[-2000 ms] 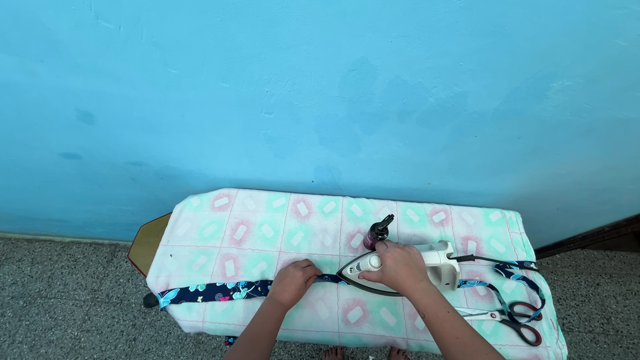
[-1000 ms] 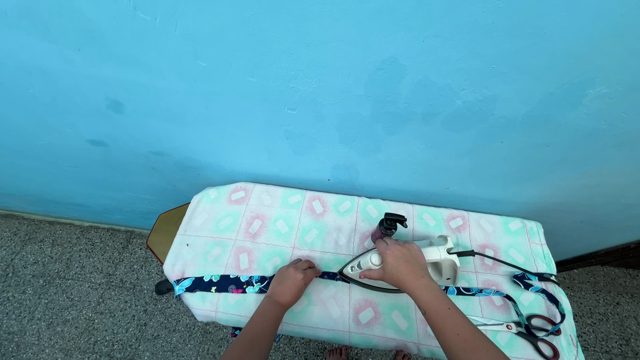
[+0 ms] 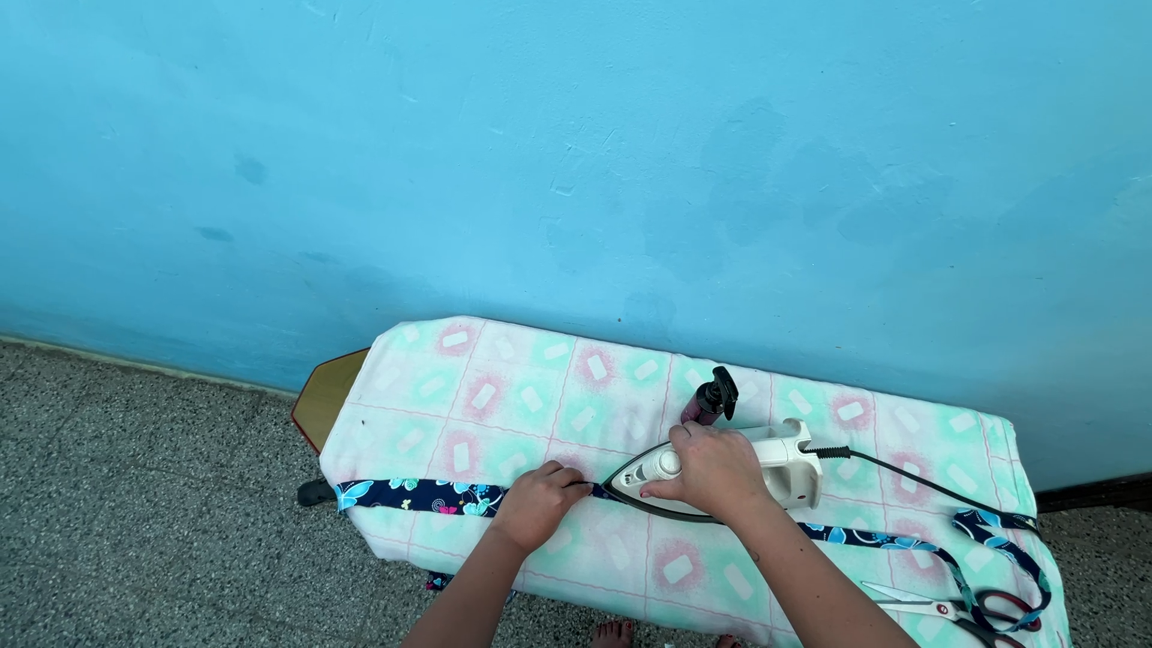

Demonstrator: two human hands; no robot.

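Note:
My right hand (image 3: pixel 715 472) is closed round the handle of a white clothes iron (image 3: pixel 781 468), whose tip points left. The iron stands on a navy strip of fabric with butterflies (image 3: pixel 418 496), laid lengthwise along the cloth-covered ironing board (image 3: pixel 603 405). Just left of the iron's tip, my left hand (image 3: pixel 544 502) pinches the strip, which is narrow there and wider farther left. Right of the iron the narrow strip runs on and curls near the board's right end. What lies under the iron is hidden.
A spray bottle (image 3: pixel 709 398) with a black head is behind my right hand. Scissors (image 3: pixel 940 609) lie at the front right under the looped strip. The iron's black cord (image 3: pixel 927 484) trails right. A blue wall (image 3: pixel 576 180) rises behind the board; bare feet (image 3: pixel 614 633) show below its front edge.
Both hands keep their places at the iron and the strip, with no plain change in hold. The view has shifted slightly.

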